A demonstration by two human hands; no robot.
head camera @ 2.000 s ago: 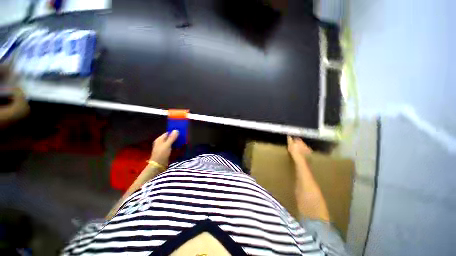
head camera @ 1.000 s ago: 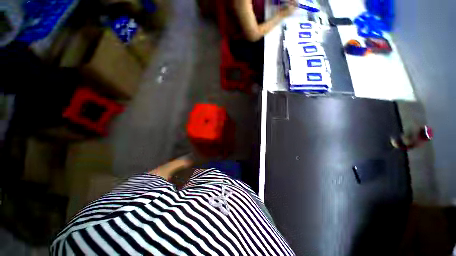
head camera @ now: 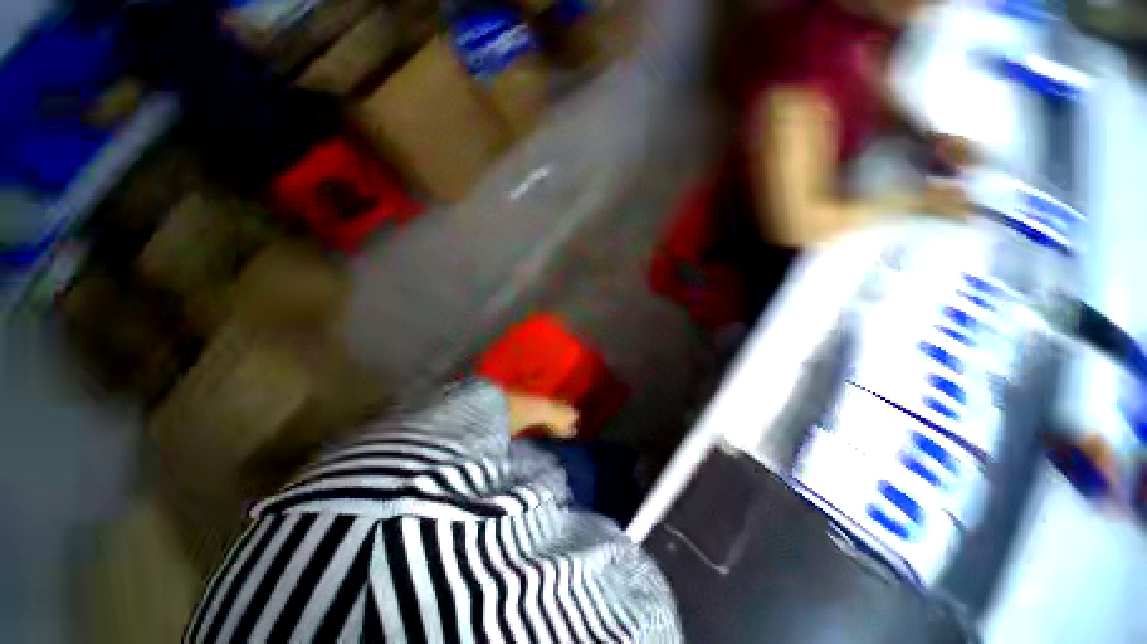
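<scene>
The picture is strongly blurred. A short piece of my left forearm and hand (head camera: 543, 415) shows beyond the grey striped sleeve, in front of a red stool (head camera: 541, 359). Its fingers and anything in them cannot be made out. My right hand is out of the picture. White and blue retail boxes (head camera: 937, 377) lie in overlapping rows on the table at the right. No tape dispenser can be made out near my hand.
The black table top (head camera: 780, 566) with its white edge (head camera: 736, 403) runs diagonally at lower right. A person in dark red (head camera: 836, 76) sits beyond, an arm over the table. Another red stool (head camera: 340, 195) and brown cartons (head camera: 434, 120) stand at upper left.
The view has swung left and tilted, so the boxes and the person are larger and nearer. The phone and bottle have left the view. My left forearm has shifted right in the picture.
</scene>
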